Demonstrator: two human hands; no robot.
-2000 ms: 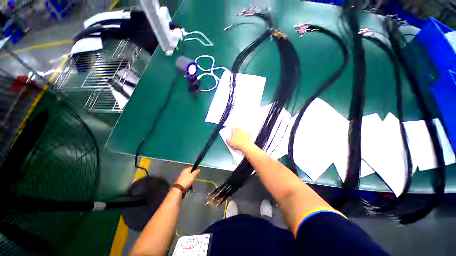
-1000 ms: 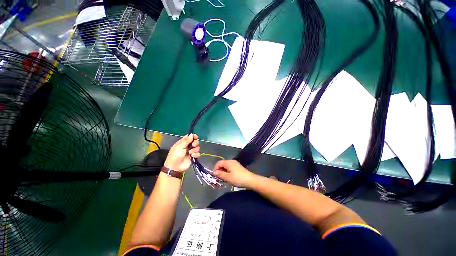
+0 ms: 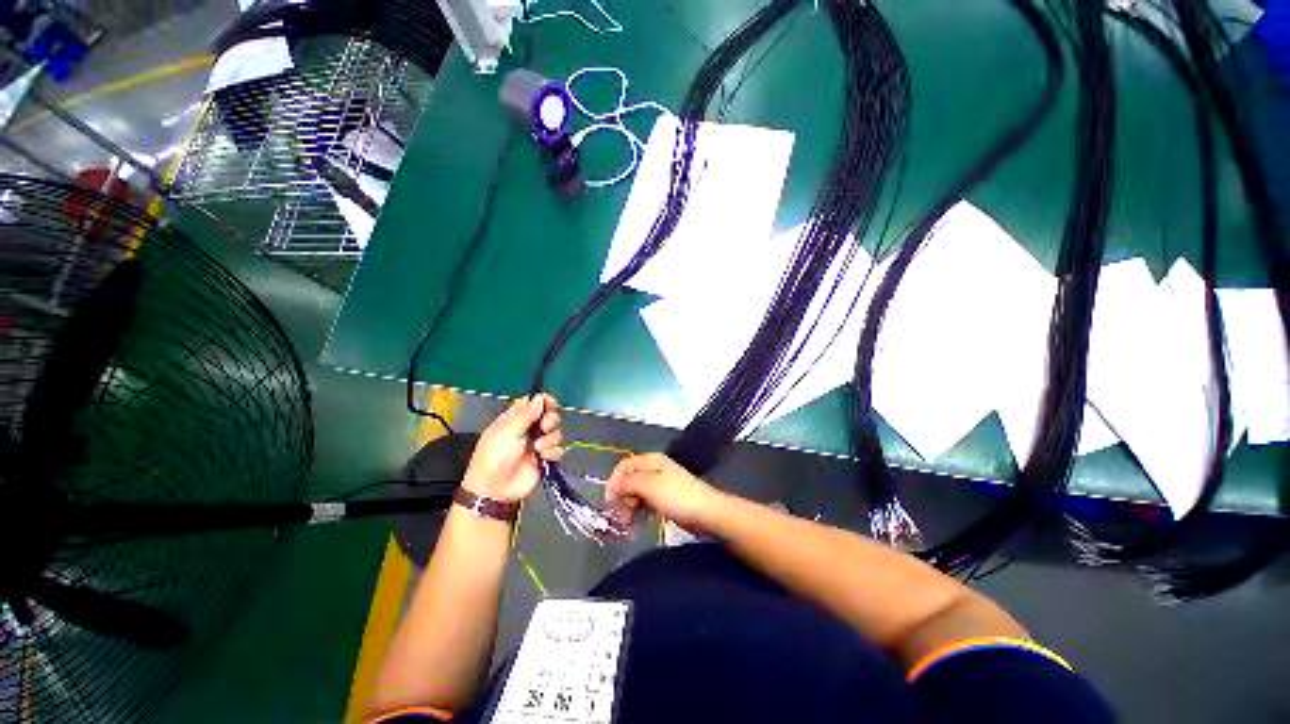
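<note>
My left hand (image 3: 515,450) is closed around the leftmost black cable bundle (image 3: 601,294) at the bench's front edge. The bundle curves up over the bench. Its loose wire ends (image 3: 583,512), with pale and reddish tips, fan out below my fist. My right hand (image 3: 654,489) is at these ends, thumb and fingers pinched together on one or a few thin wires; how many I cannot tell. A thicker black bundle (image 3: 809,290) lies just to the right, passing behind my right hand.
More black bundles (image 3: 1082,269) lie across white paper sheets (image 3: 955,340) on the green bench (image 3: 467,304), their ends hanging over the front edge. A small purple device (image 3: 549,111) with white cord stands at the back left. A large black floor fan (image 3: 156,467) is left, near a wire rack (image 3: 283,170).
Over two seconds my right hand has left the paper and come to the bundle's ends. My left hand has moved up to the bench edge. In the last second both hands barely moved.
</note>
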